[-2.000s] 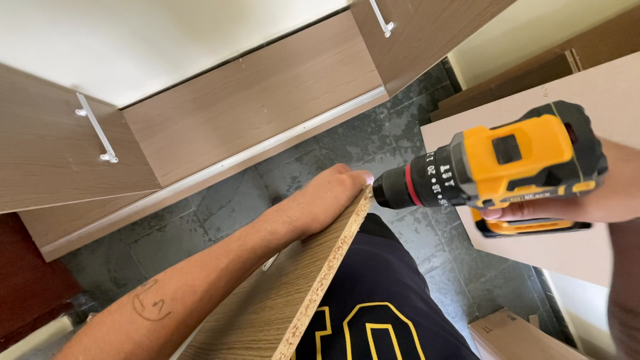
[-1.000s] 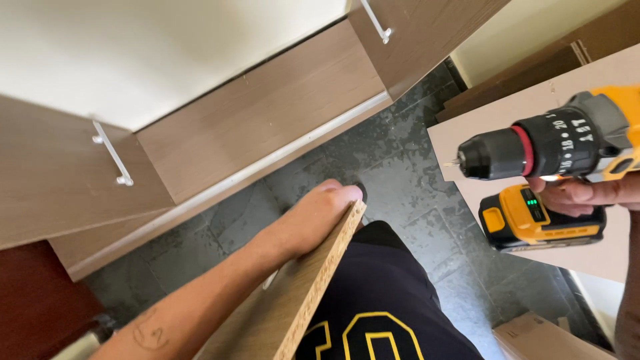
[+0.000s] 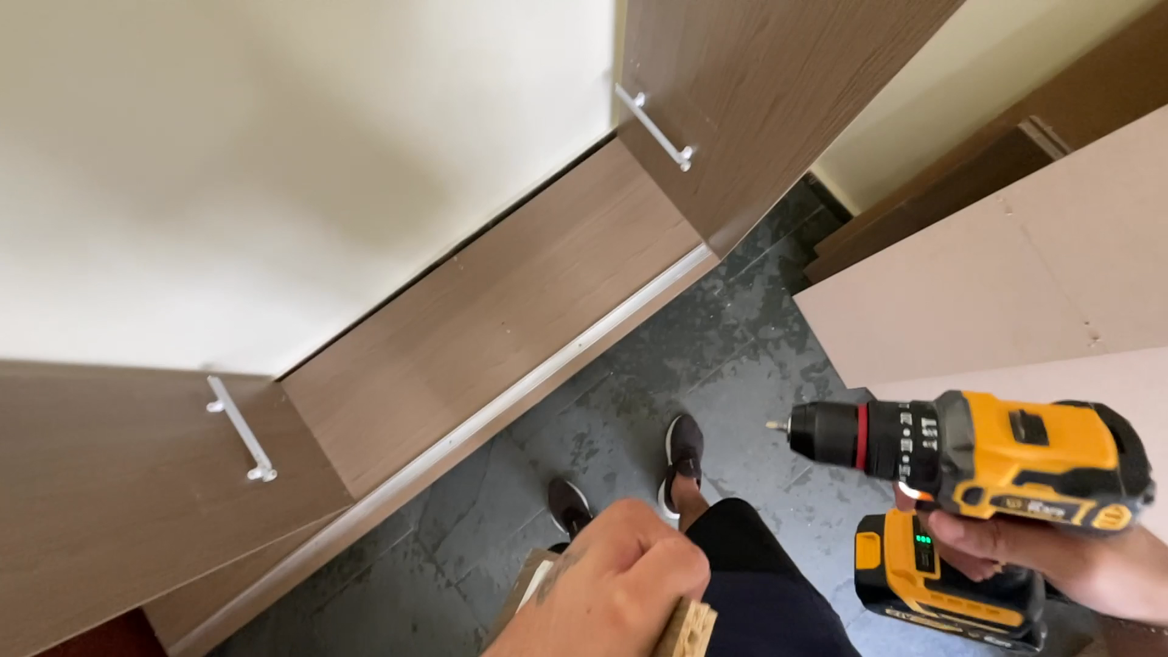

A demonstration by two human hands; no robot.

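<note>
My left hand is closed over the end of a particleboard panel at the bottom middle; most of the panel is out of view or hidden by the hand. At the lower right, my right hand grips a yellow and black cordless drill by its handle. The drill's bit points left, apart from the panel and above the floor. Green lights show on the drill's battery pack.
A wood-look cabinet base lies across the view, with a left door and a right door bearing metal handles. Pale boards stand at the right. My shoes are on the dark tile floor.
The drill has moved away from the panel's edge, where its tip was two seconds ago. My left hand and the panel now sit lower in view, and my shoes have come into sight.
</note>
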